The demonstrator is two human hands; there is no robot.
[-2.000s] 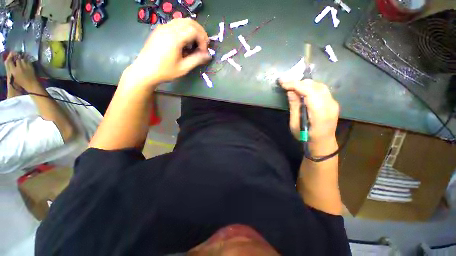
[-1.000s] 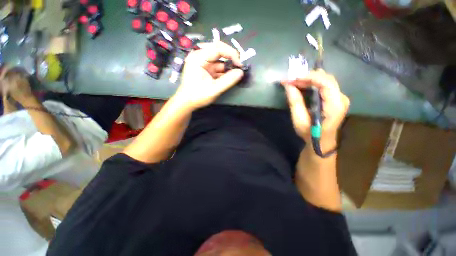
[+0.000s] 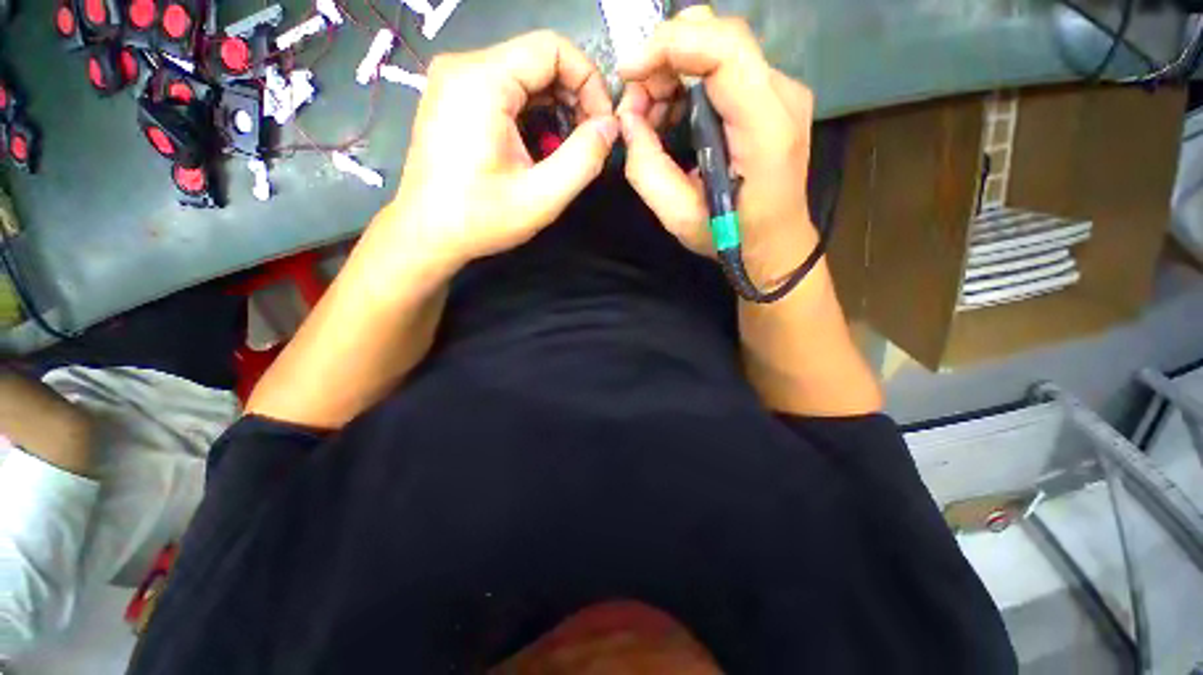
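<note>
My left hand [image 3: 508, 145] holds a black-and-red unit [image 3: 549, 136] in its curled fingers, mostly hidden by them. My right hand [image 3: 739, 132] grips a soldering iron [image 3: 714, 172] with a black handle and green band; its cord loops by the wrist. The iron's tip is cut off or hidden at the top. The fingertips of both hands meet at the bench's front edge; what lies between them is too small to tell. A pile of black-and-red units [image 3: 182, 119] lies on the bench at left, beside white connector plugs [image 3: 375, 56] with thin red wires.
The green bench [image 3: 910, 40] crosses the top. A white patch [image 3: 631, 24] lies beyond my hands. An open cardboard box [image 3: 910, 198] with stacked white flat items [image 3: 1029, 257] is below the bench at right. Another person's sleeve [image 3: 46, 541] shows at lower left. A metal frame [image 3: 1108, 462] stands lower right.
My hands have come together, the left with the unit and the right with the iron. The view has shifted, so the bench sits higher and the dark mat and round tub are out of view.
</note>
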